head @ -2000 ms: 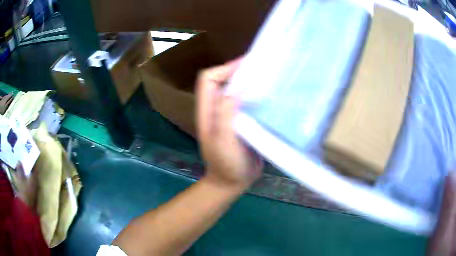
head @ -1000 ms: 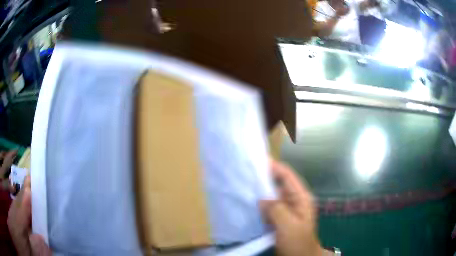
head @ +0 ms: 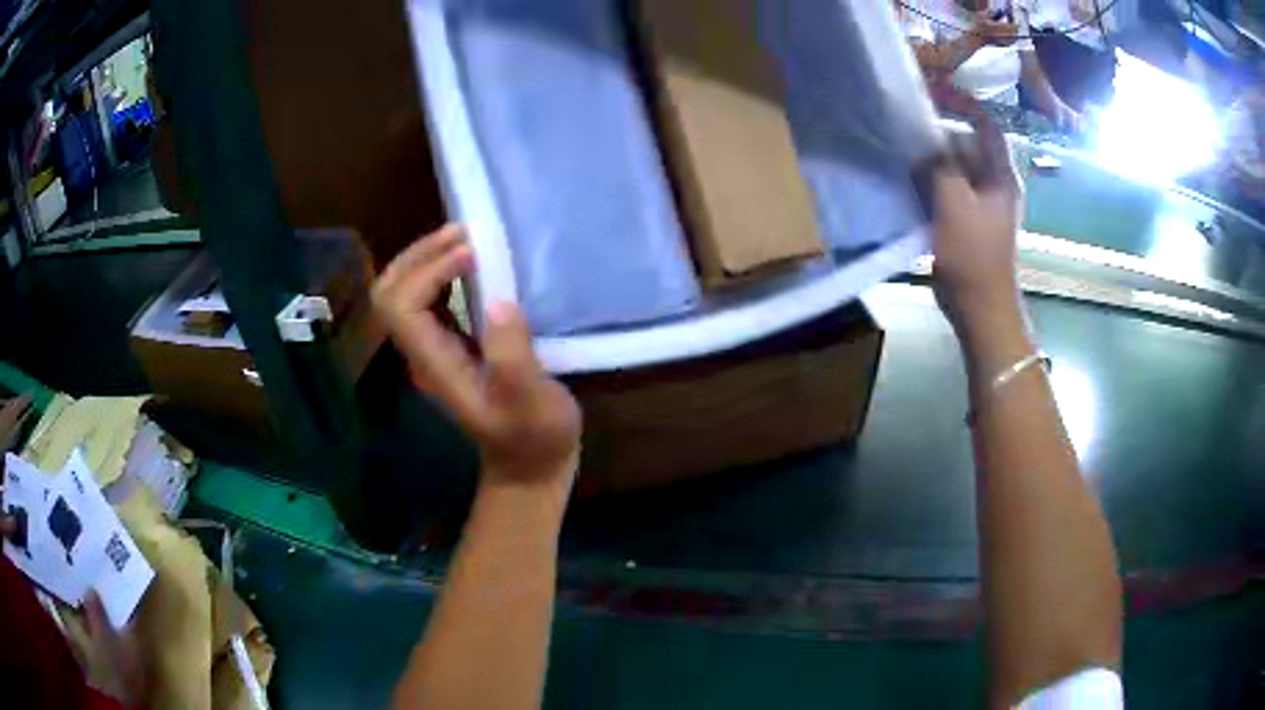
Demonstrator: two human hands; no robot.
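My left hand (head: 486, 354) grips the left edge of a white foam insert (head: 694, 343). My right hand (head: 971, 201) grips its right edge. The insert is tilted and held over an open brown mailer box (head: 735, 416), which it partly hides. A narrow brown accessory box (head: 731, 153) lies in the middle of the foam, between two greyish-blue wrapped products (head: 576, 180). The top of the insert is cut off by the picture's edge. I cannot tell whether the foam touches the box.
A green metal post (head: 264, 264) stands left of the mailer box, with another brown box (head: 201, 368) behind it. At left, a neighbour in a red sleeve (head: 42, 638) is beside printed leaflets (head: 83, 534) and yellowish paper (head: 187, 590). People are across the belt at upper right.
The foam insert has moved up and to the right, uncovering the front of the mailer box. Both hands still hold the insert and have moved up with it.
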